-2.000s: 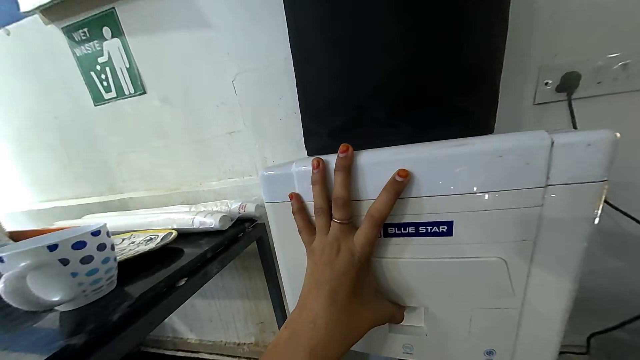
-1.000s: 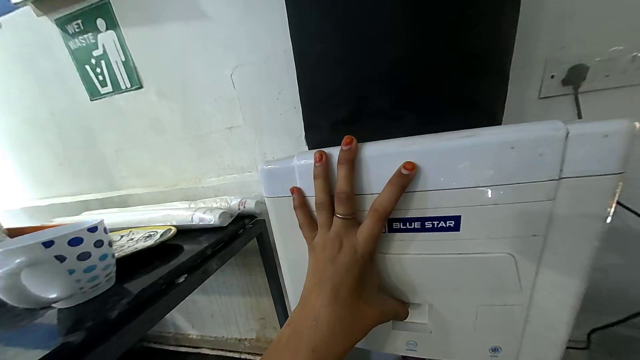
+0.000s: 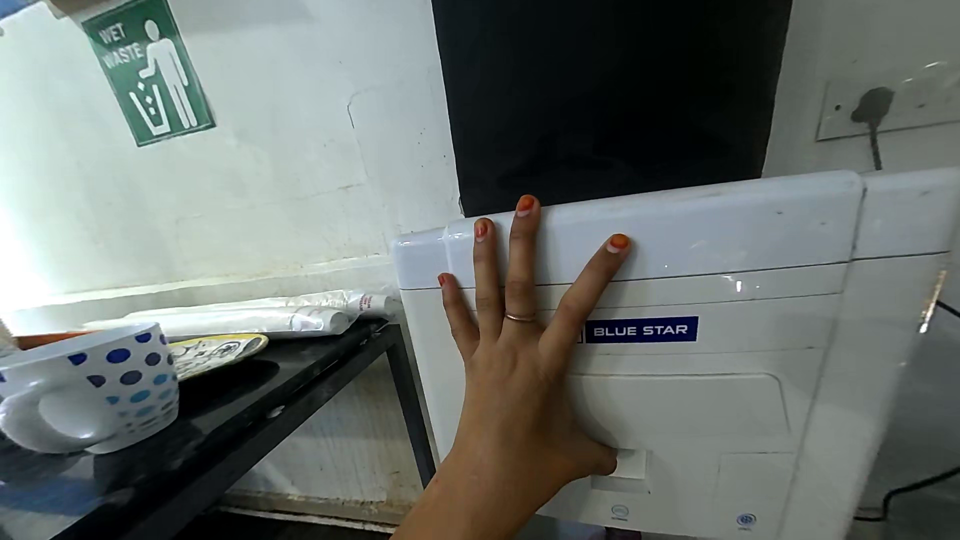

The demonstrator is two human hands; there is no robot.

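My left hand (image 3: 517, 360) lies spread against the front of a white Blue Star appliance (image 3: 705, 420), its back toward me. Its fingers point up and apart, with a ring on one of them, and two fingertips reach the appliance's pale upper edge. The thumb tip touches a small recessed tab (image 3: 630, 465) below the blue maker's badge (image 3: 641, 330). Nothing is held in this hand, and its palm is hidden. My right hand is out of view.
At left a black table (image 3: 247, 420) bears a white dotted mug (image 3: 112, 390), a patterned plate (image 3: 217, 352) and plastic-wrapped packs (image 3: 262, 315). Behind the appliance is a black panel (image 3: 615, 97). A plug (image 3: 874, 105) sits in a wall socket; a green sign (image 3: 150, 71) hangs left.
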